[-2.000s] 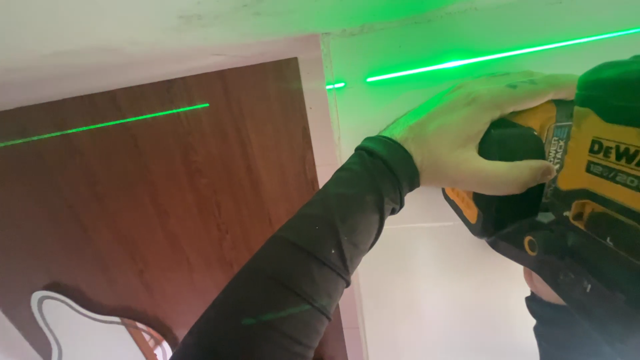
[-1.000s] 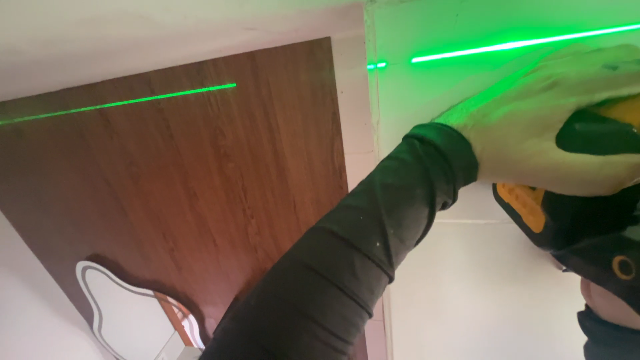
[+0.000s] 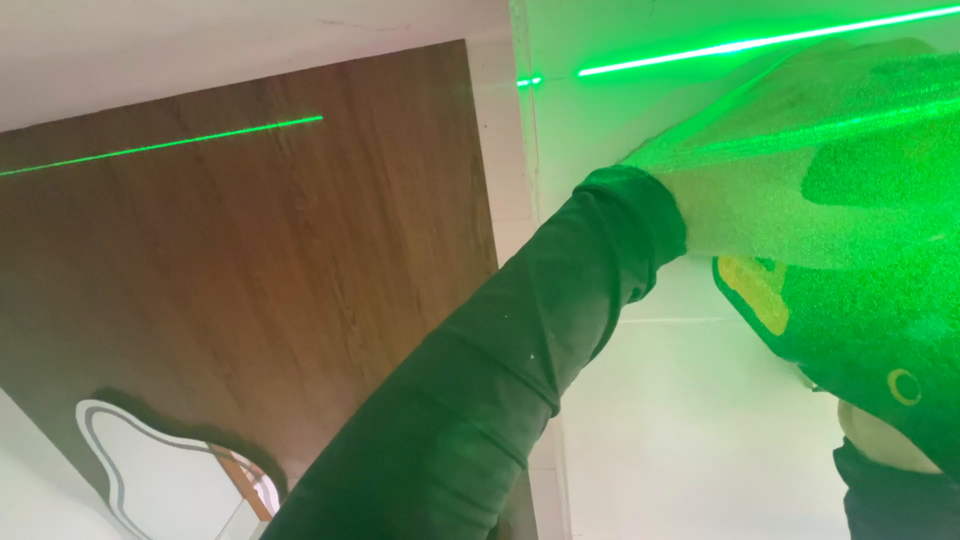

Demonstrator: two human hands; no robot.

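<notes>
My left hand [image 3: 772, 180], at the end of a dark sleeve, reaches across to the upper right and is closed around the battery end of a yellow-and-black DeWalt laser level [image 3: 847, 322]. Green glare washes over the fingers and much of the tool. Low at the right edge, the wrist of my right hand [image 3: 881, 439] shows beneath the tool; its fingers are hidden. A bright green laser line [image 3: 750, 46] crosses the pale wall above my left hand, and a thinner laser line [image 3: 161, 144] lies on the brown wood-grain panel [image 3: 337, 247].
A wavy-edged mirror [image 3: 101, 450] is at the lower left against the wood-grain panel. Pale tiled wall [image 3: 637, 390] with thin joints stands at the right, meeting a corner beside the panel. A pale surface [image 3: 225, 52] borders the panel's top edge.
The view has shifted so that the tool and both hands sit farther right, partly out of frame. Green glare now covers my left hand and the tool, which showed plainly before.
</notes>
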